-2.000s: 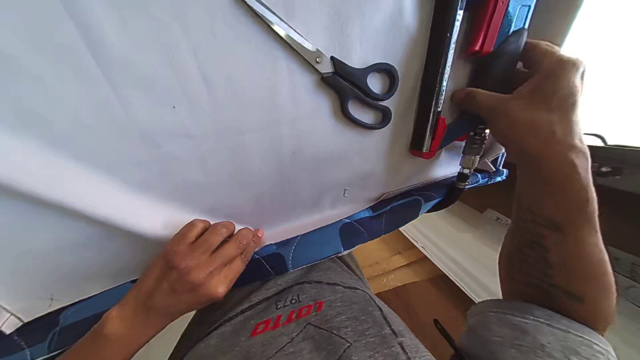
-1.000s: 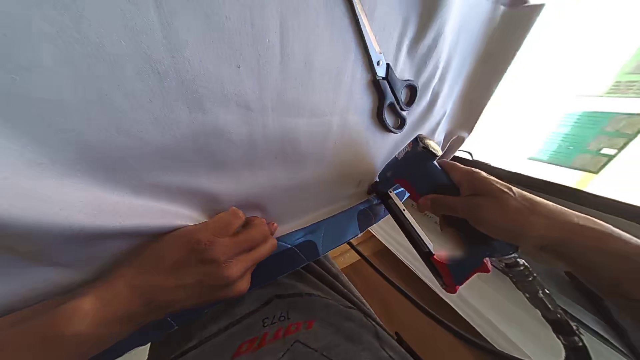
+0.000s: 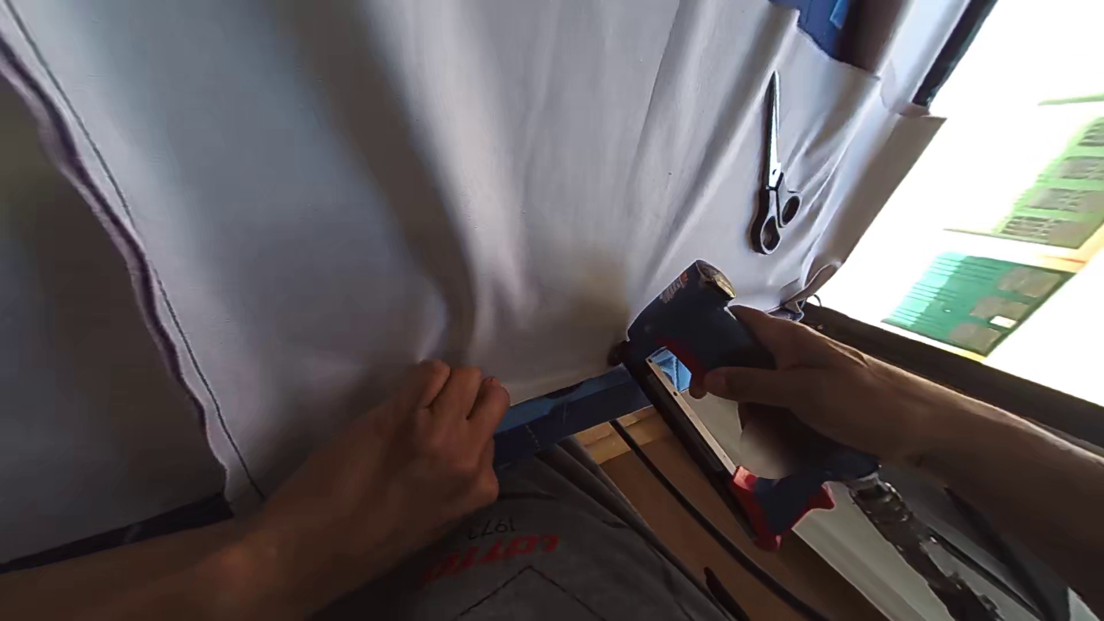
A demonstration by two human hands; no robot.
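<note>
My left hand [image 3: 440, 440] grips the near edge of the light grey fabric [image 3: 552, 216], its fingers curled over it. A blue patterned fabric strip [image 3: 569, 410] runs along that edge, between my hands. In my right hand [image 3: 802, 379] is a blue and red pneumatic stapler [image 3: 690, 319], held by its handle, its nose against the fabric edge and its magazine slanting down toward me. An air hose fitting hangs from its handle. Scissors [image 3: 774, 181] with black handles lie on the fabric beyond the stapler.
A thin black hose [image 3: 707, 517] crosses below the fabric edge, over a brown surface. Light panels are at the lower right. A seam [image 3: 164, 319] crosses the fabric at left. A bright window opening [image 3: 992, 198] is at the upper right.
My right hand has turned the stapler from beside the scissors and brought its nose to the fabric edge. The grey fabric now shows deeper folds near my left hand. The view has shifted.
</note>
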